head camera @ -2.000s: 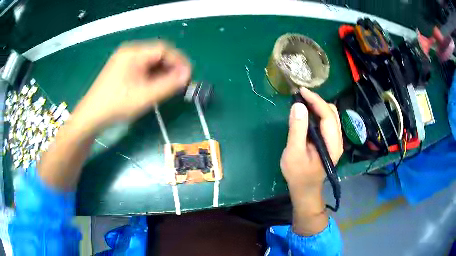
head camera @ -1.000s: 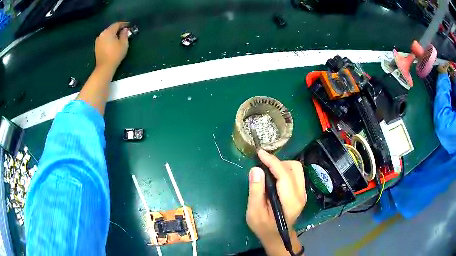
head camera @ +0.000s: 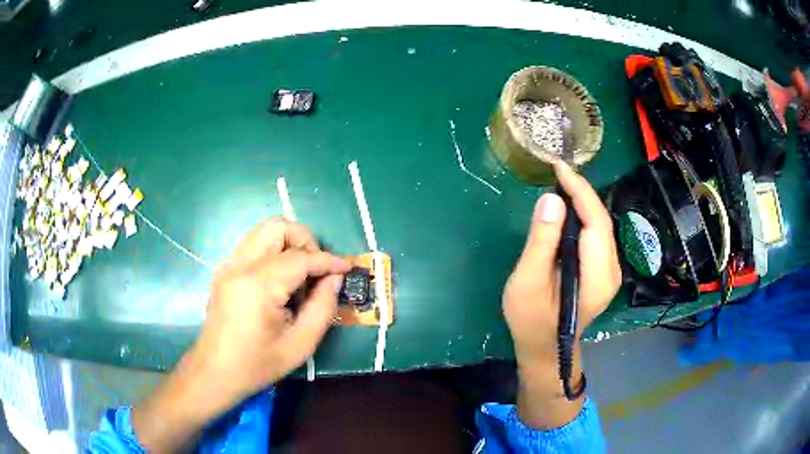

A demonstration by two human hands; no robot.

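The orange-brown soldering fixture [head camera: 385, 310] lies on the green bench with white tape strips [head camera: 363, 208] running across it. My left hand [head camera: 275, 306] covers the fixture's left part; its thumb and fingers pinch a small black electronic unit [head camera: 356, 286] at the fixture's middle. Whether the unit is fully seated cannot be told. My right hand [head camera: 564, 293] holds the black soldering iron [head camera: 569, 266], its tip down in the tip cleaner pot [head camera: 508, 146] among silvery shavings. Another black unit [head camera: 294, 101] lies on the bench beyond the fixture.
Small white-and-yellow battery cells [head camera: 75, 213] lie piled at left. Solder wire [head camera: 173, 241] runs from there toward my left hand. A bent wire offcut [head camera: 468, 166] lies beside the pot. A black fan [head camera: 644, 244] and a red tool tray [head camera: 644, 106] stand at right.
My left hand has come back from the far side of the bench to the fixture, with a black unit in its fingers. My right hand still holds the iron in the pot. The view has shifted.
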